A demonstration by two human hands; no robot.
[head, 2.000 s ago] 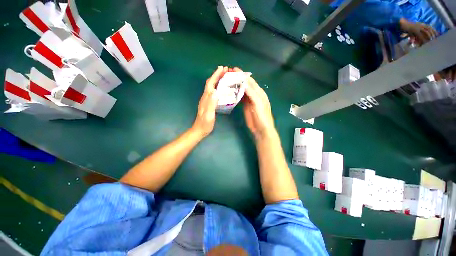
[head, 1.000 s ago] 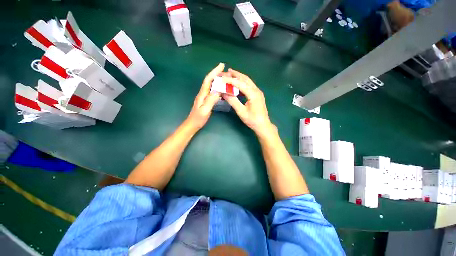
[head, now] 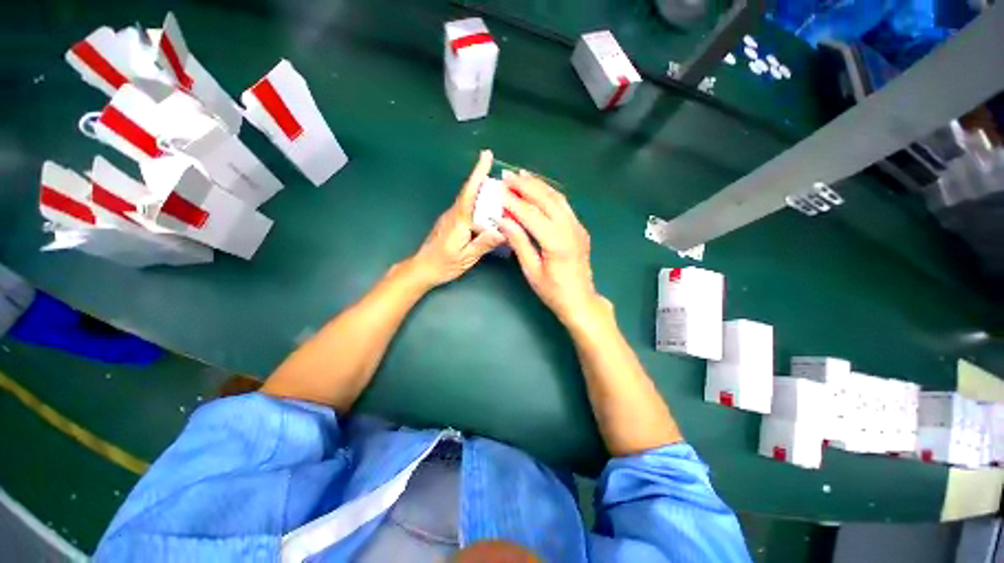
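Observation:
A small white box [head: 490,205] is between my two hands, above the green tabletop [head: 440,341]. My left hand [head: 449,240] holds its left side, thumb at the near end. My right hand [head: 550,240] lies over its right side and top, fingers bent across it. My fingers hide much of the box, so I cannot tell whether its end is fully flat. Open white boxes [head: 226,165] with raised red-striped flaps are clustered at the left. Closed white boxes [head: 690,312] stand in a staggered row at the right.
Two white boxes [head: 471,72] [head: 606,69] are at the far side. A grey metal post [head: 815,143] slants across the right. Pale round dots [head: 760,57] lie beyond it. A cream board [head: 973,493] is at the right end. Blue cloth [head: 88,330] hangs by the left edge.
The box's raised flap, visible two seconds ago, no longer shows above my hands. My right hand has moved over the box. One far box appears further right and nearer the other.

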